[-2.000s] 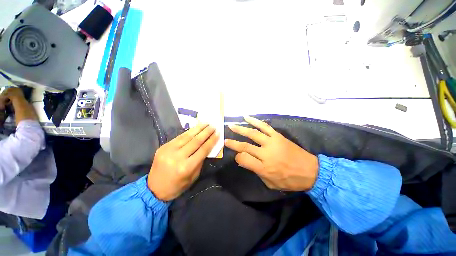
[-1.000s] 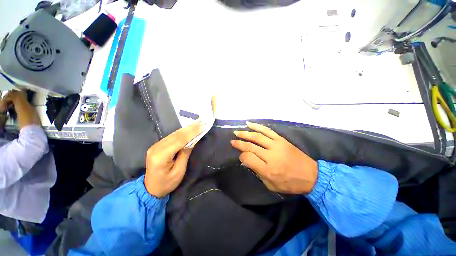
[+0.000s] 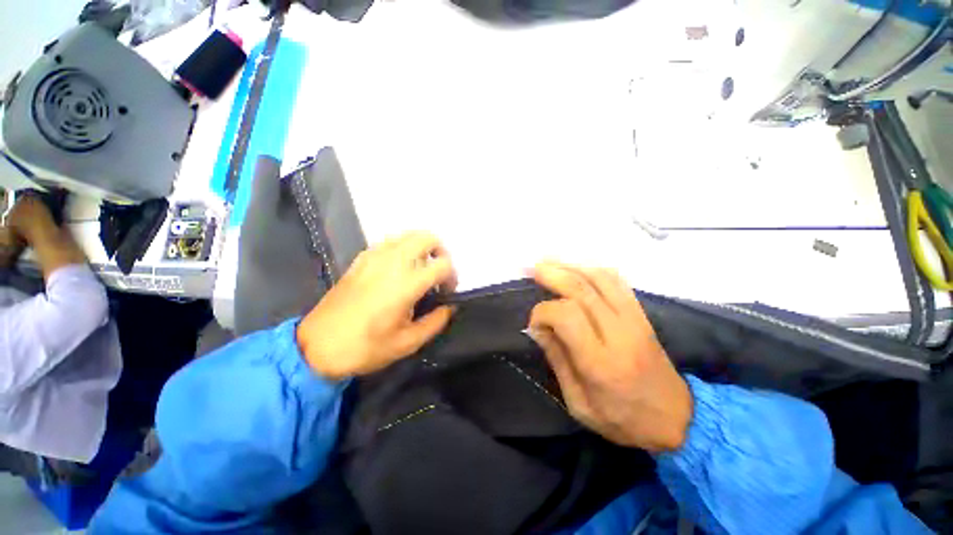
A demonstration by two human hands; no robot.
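Observation:
The dark grey-black garment [image 3: 460,449] lies over the table's front edge and the lap, with pale stitch lines on it. A zipper tape [image 3: 773,316] with a pale line runs along its upper edge to the right. My left hand [image 3: 378,305] pinches the cloth edge between thumb and fingers. My right hand [image 3: 611,350] grips the same edge a short way to the right, fingers curled. The edge between them is lifted and folded a little. The white card does not show; whether a hand covers it I cannot tell.
The sewing machine head [image 3: 836,63] stands at the upper right. Scissors with yellow and green handles [image 3: 927,235] lie at the right edge. A black-and-red thread cone [image 3: 212,65], a blue strip [image 3: 274,115] and a grey machine [image 3: 94,110] are at left. Another person's arm [image 3: 52,246] is at far left.
The white card that my left hand held and bent back is out of sight. Both hands have changed from resting on or beside the cloth to pinching its edge, and the edge has turned up.

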